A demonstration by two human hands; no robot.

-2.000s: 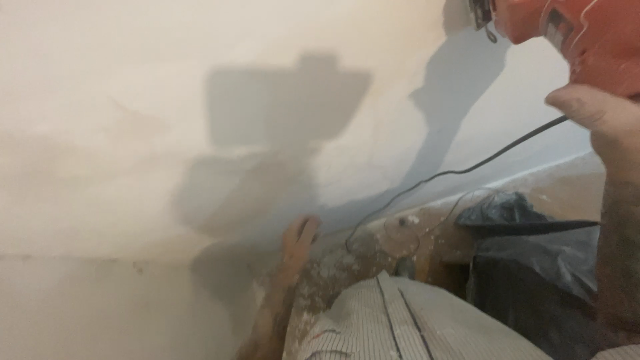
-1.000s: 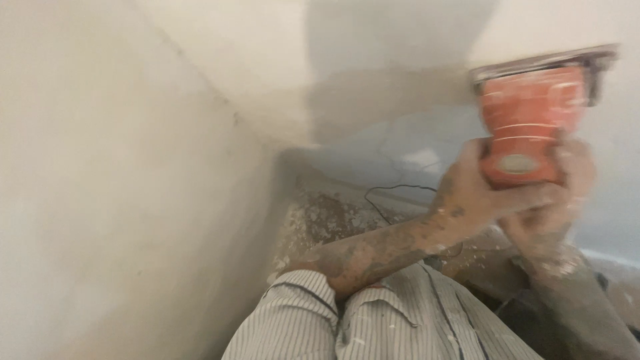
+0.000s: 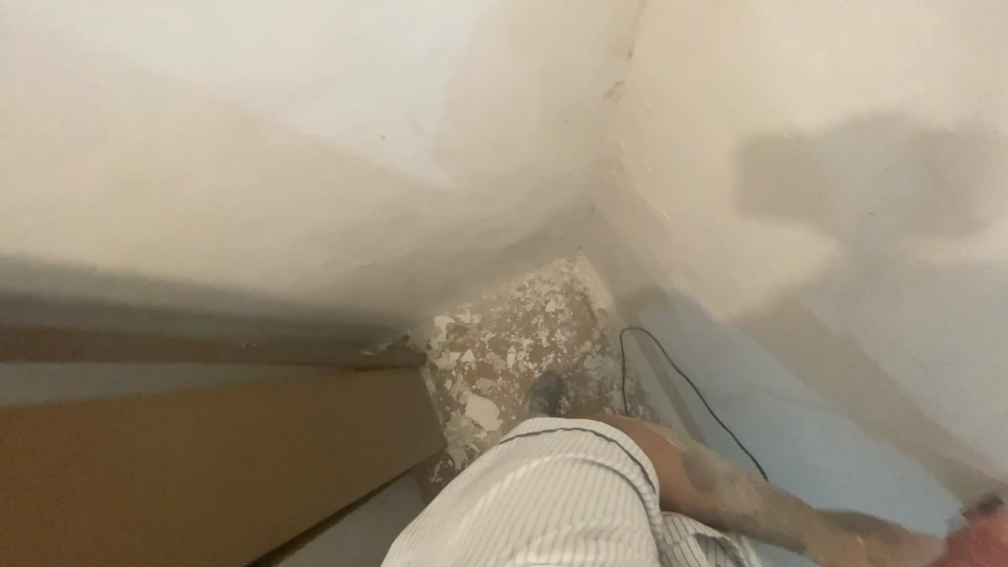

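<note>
A dust-covered left forearm reaches to the lower right corner, where my left hand (image 3: 906, 545), blurred and partly cut off, meets the red body of a power sander (image 3: 980, 539). Only a small part of the sander shows at the right edge, low beside the blue-painted wall. My right hand is out of view. A thin black cord (image 3: 693, 386) loops from the floor along the wall toward the sander.
Two pale walls meet at a corner (image 3: 591, 206). Paint flakes litter the floor (image 3: 512, 346), where my dark shoe (image 3: 545, 392) shows. A brown wooden panel (image 3: 220, 449) stands at left. Striped trousers (image 3: 551, 496) fill the bottom middle.
The view has swung left. The sander, held in both hands one second ago, now shows only at the lower right edge. The right hand has left the view.
</note>
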